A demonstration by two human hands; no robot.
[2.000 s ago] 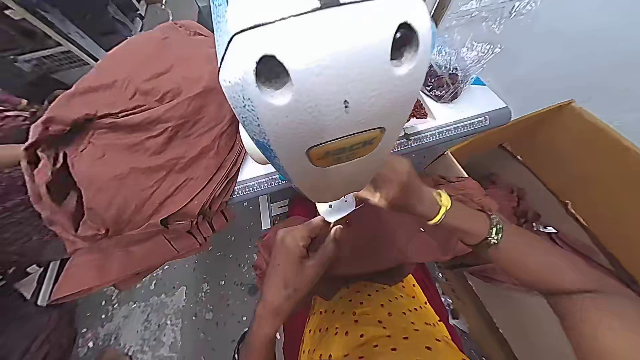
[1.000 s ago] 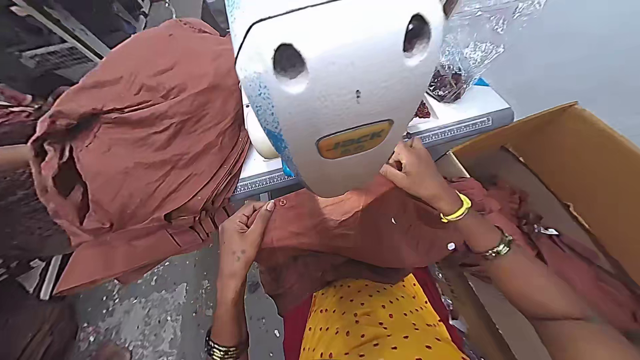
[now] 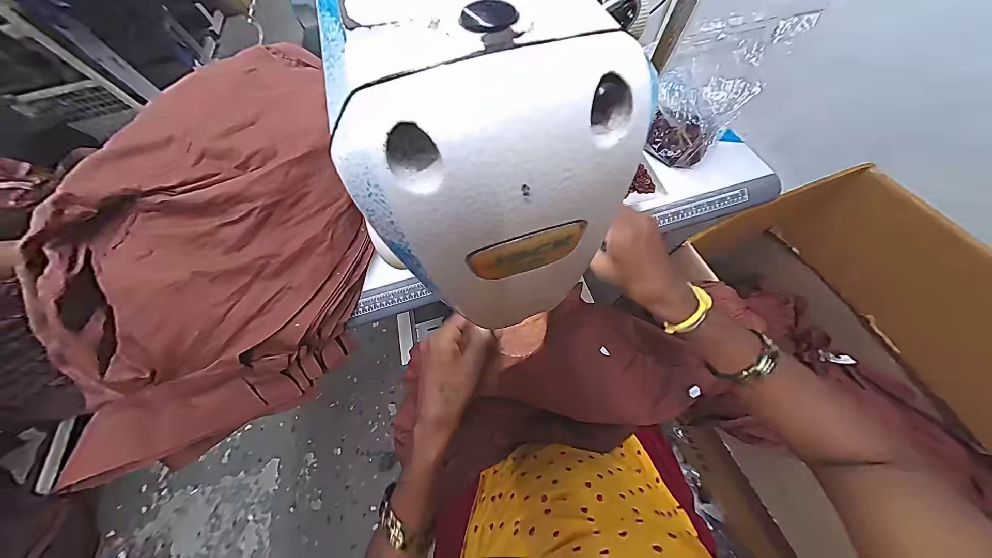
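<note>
The white head of a Jack sewing machine [image 3: 496, 178] fills the upper middle and hides the needle area. Just below its lower left edge, my left hand [image 3: 449, 372] grips the reddish-brown cloth [image 3: 597, 364], its fingertips partly behind the head. At the head's right side is my right hand [image 3: 639, 260], blurred, with fingers bent; whether it holds anything is hidden. The cloth hangs over my lap and runs right beneath my right forearm. A lit patch of it shows under the head's tip.
A stack of reddish-brown cloth pieces [image 3: 217, 209] lies left of the machine. An open cardboard box [image 3: 914, 287] holding more cloth stands at the right. On the white machine table [image 3: 713, 190] are a clear plastic bag with dark red contents [image 3: 682, 136] and small dark red pieces [image 3: 642, 182].
My left hand has moved right, from the cloth's left edge to below the machine head. My right hand has risen to beside the head. The white piece held two seconds ago is out of my fingers.
</note>
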